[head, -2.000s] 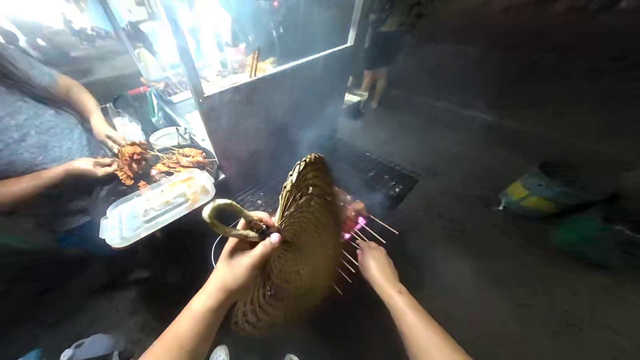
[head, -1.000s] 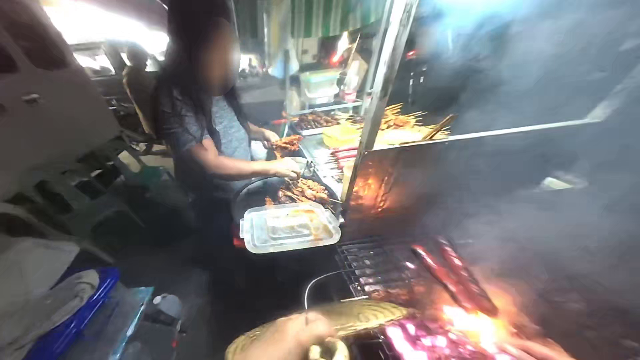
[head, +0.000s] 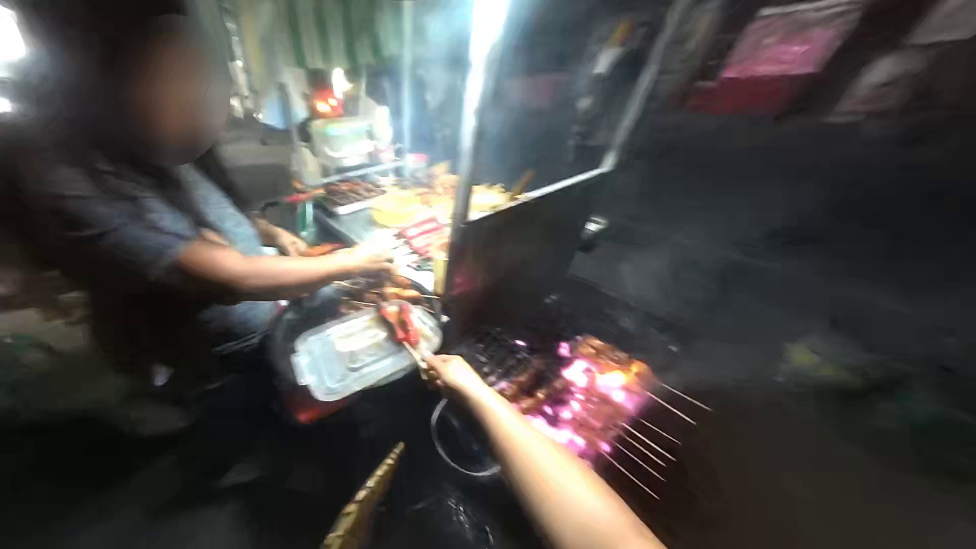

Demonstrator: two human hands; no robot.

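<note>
My right hand (head: 450, 372) reaches left past the charcoal grill, shut on a skewer of red meat (head: 402, 324), whose meat end is over a clear plastic lid or container (head: 354, 354). To the right, several meat skewers (head: 602, 381) lie over glowing coals and flame, their bare sticks pointing down and right. A woven fan (head: 366, 503) shows edge-on at the bottom; my left hand is out of view. Beyond the plastic container sits a tray of cooked skewers (head: 381, 293).
A person (head: 221, 244) stands at the left, hands over the food. A dark metal panel (head: 526, 244) with an upright post rises behind the grill. Past it is a stall counter with yellow and red food (head: 427, 217). A wire loop (head: 442, 450) hangs at the grill's near side.
My right hand has moved from beside the grill to the plastic container, with a skewer in it. My left hand has left the view. The view has turned from the frame before.
</note>
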